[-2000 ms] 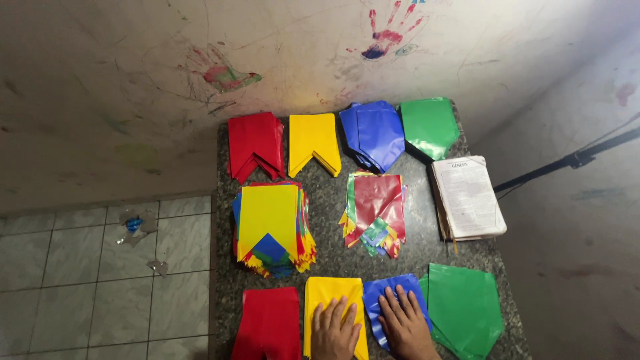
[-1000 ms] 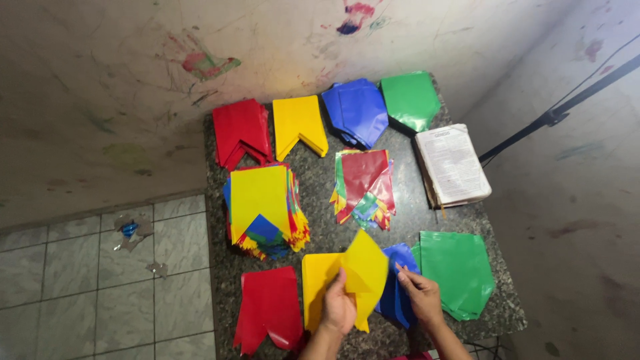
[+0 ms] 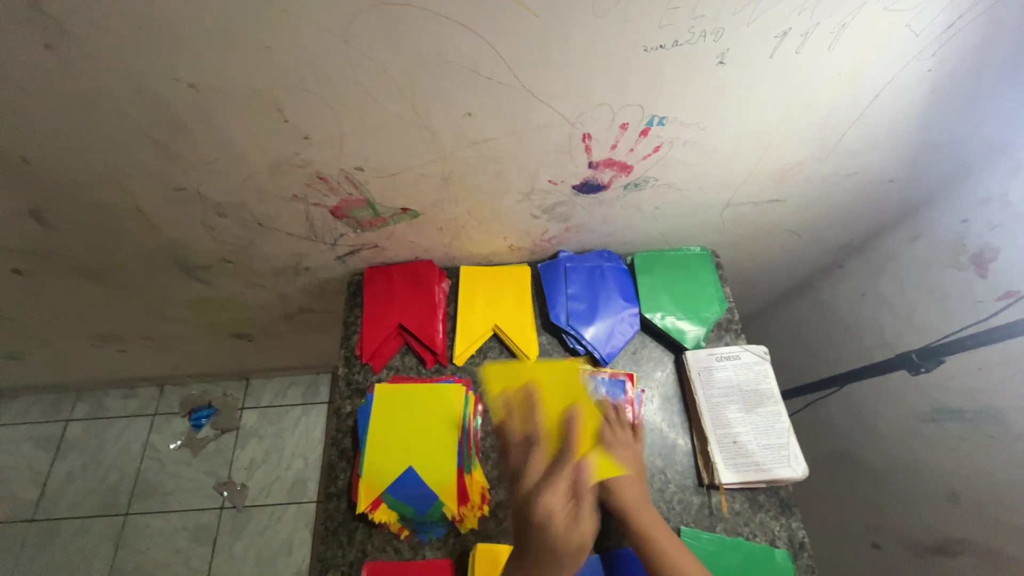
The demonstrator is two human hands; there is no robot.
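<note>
My left hand (image 3: 548,480) holds a yellow plastic pennant (image 3: 544,392), blurred by motion, above the middle of the granite table. My right hand (image 3: 626,456) is just right of it at the small mixed pennant pile (image 3: 628,386), its fingertips partly hidden; a blue piece shows on that pile. A thick stack of mixed pennants with a yellow one on top (image 3: 416,432) lies to the left. Along the far edge are red (image 3: 404,304), yellow (image 3: 494,304), blue (image 3: 600,300) and green (image 3: 680,288) pennant stacks.
An open-faced worn book (image 3: 748,416) lies at the table's right edge. Near the bottom show parts of red (image 3: 408,568), yellow (image 3: 486,558), blue (image 3: 622,562) and green (image 3: 736,552) pennants. A black pole (image 3: 920,360) stands at right; torn scraps (image 3: 202,420) lie on the tiled floor.
My hands have moved from the near pennants up to the table's middle. My left hand carries the yellow pennant. The small pile's top showed red before; blue shows there now. The view has shifted.
</note>
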